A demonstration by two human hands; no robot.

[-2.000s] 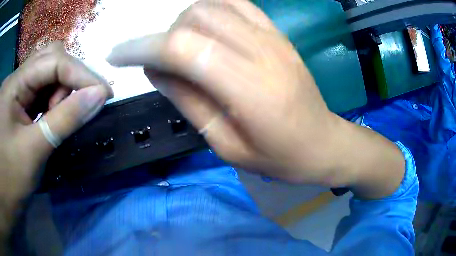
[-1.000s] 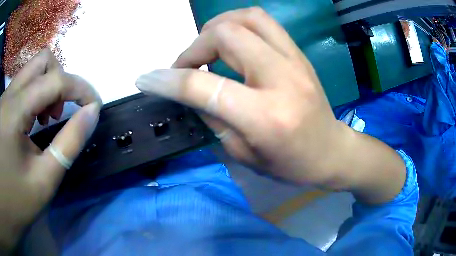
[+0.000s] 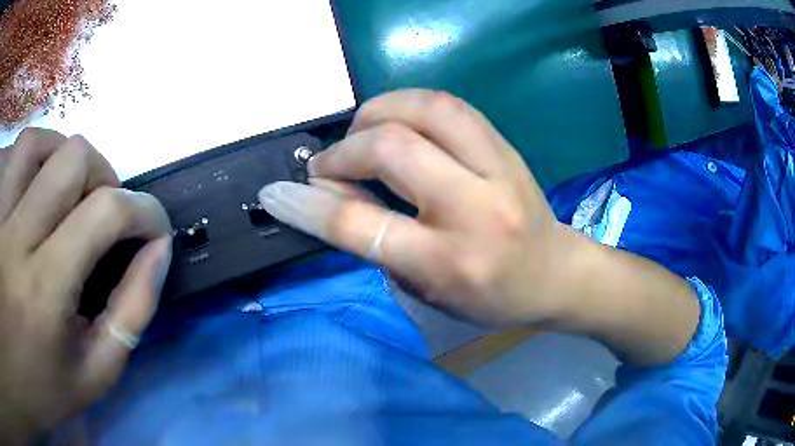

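Note:
The dark loading fixture [image 3: 228, 261] lies along the near edge of the bright white plate [image 3: 227, 74]. Two nests with shiny points show between my hands, and a round shiny screw [image 3: 303, 154] sits near its right end. My left hand [image 3: 87, 261] is curled over the fixture's left part, thumb and index finger close together; whether they hold anything is hidden. My right hand [image 3: 453, 205] rests at the right end, its finger-cotted thumb over the right nest and its fingers by the screw. No part can be made out in it. Tiny copper-coloured parts [image 3: 39, 52] are heaped on the plate's far left.
A glossy green bench [image 3: 497, 70] extends right of the plate. Beyond a dark gap at the right are another green surface and a small white plate [image 3: 722, 70]. A person in a blue smock [image 3: 680, 200] is at the right. A metal rail [image 3: 697, 14] crosses the top right.
My right hand has moved nearer, down onto the fixture's right end, uncovering the screw and more plate. The plate and copper parts have shifted left in view. My left hand has closed more over the fixture.

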